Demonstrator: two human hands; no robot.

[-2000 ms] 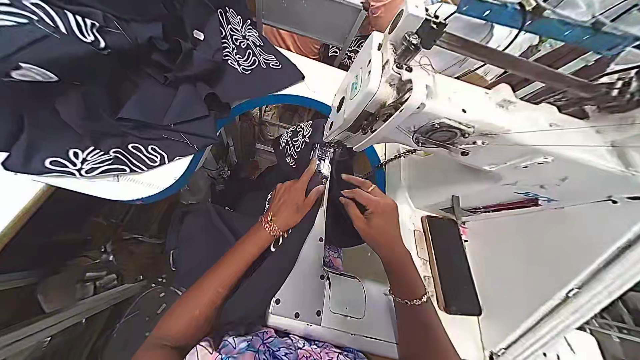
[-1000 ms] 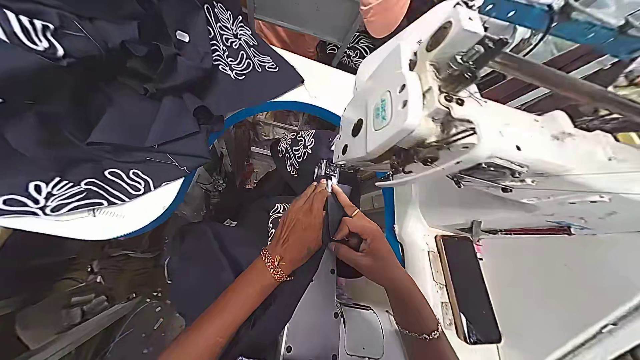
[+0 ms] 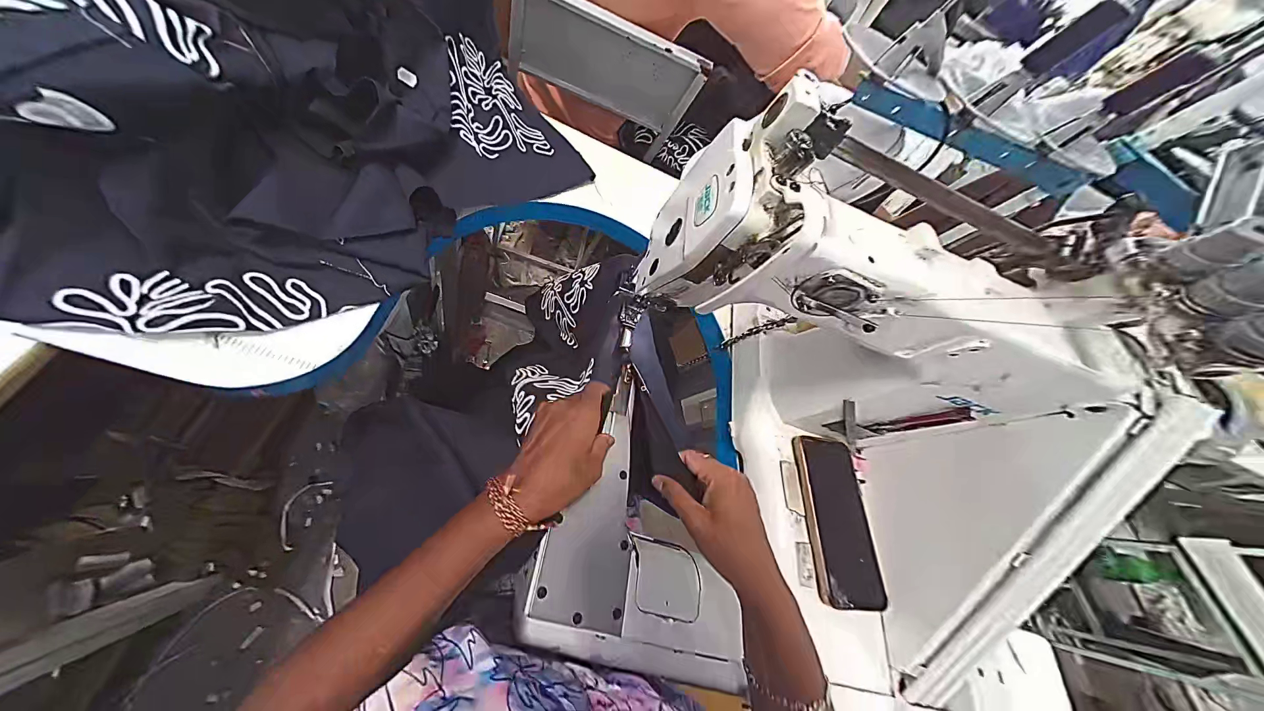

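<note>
A dark navy garment piece with white looped embroidery hangs around the narrow arm of a white industrial sewing machine. Its upper part runs under the presser foot. My left hand grips the cloth at the left of the machine arm, below the needle area. Lower right of the foot, my right hand pinches a dark fabric strip between thumb and fingers, and the strip stretches up toward the foot. The fingertips of my left hand are partly hidden by cloth.
More embroidered navy cloth lies on the white table with a blue edge at the left. A smartphone rests on the machine bed at the right. Behind the machine, part of a person in orange clothing shows.
Both hands have moved down, away from the presser foot, where they were close together a second ago. The strip now shows stretched between the foot and my right hand.
</note>
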